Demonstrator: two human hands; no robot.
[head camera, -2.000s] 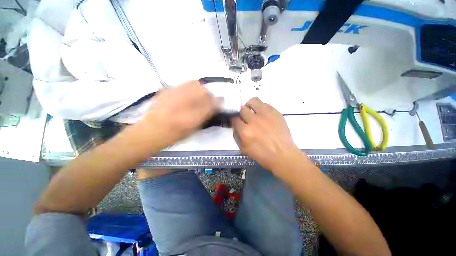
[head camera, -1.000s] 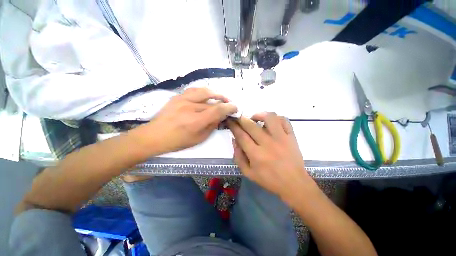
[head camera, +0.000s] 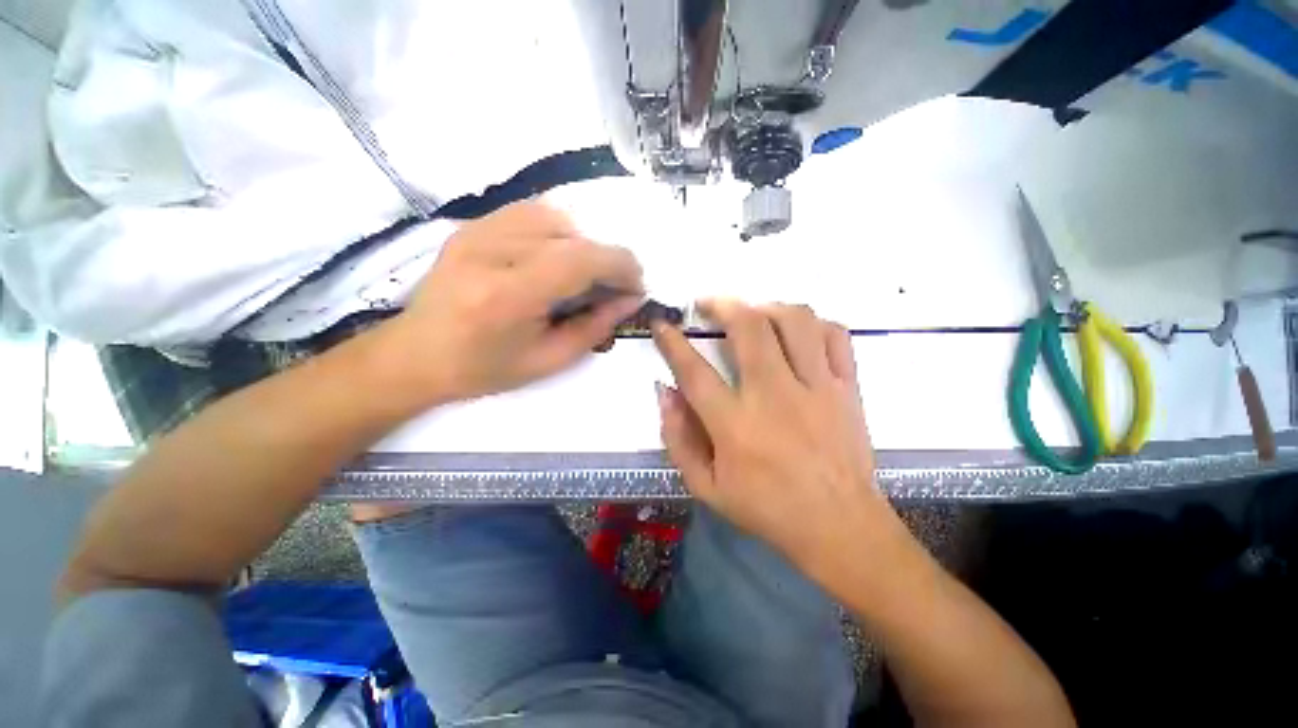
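Note:
The garment body (head camera: 214, 157) is a white, puffy mass left of the needle, with a dark seam edge (head camera: 548, 174) running toward the presser foot (head camera: 683, 164). Plaid lining (head camera: 185, 381) shows below it at the left. My left hand (head camera: 520, 299) is closed on a dark edge of the garment, pinched between thumb and fingers in front of the needle. My right hand (head camera: 776, 405) lies beside it, index fingertip at the end of the dark edge, other fingers spread on the table. Whether its fingertips grip any fabric is hard to tell.
Scissors with green and yellow handles (head camera: 1061, 377) lie right of my right hand, with a brown-handled tool (head camera: 1254, 410) farther right. A ruler strip (head camera: 797, 481) runs along the table's front edge. The machine head (head camera: 925, 57) stands above. A blue crate (head camera: 306, 626) is on the floor at left.
The view has shifted a little. My left hand has turned and now pinches the dark edge visibly. My right hand has moved slightly apart from it, its fingers flatter on the table.

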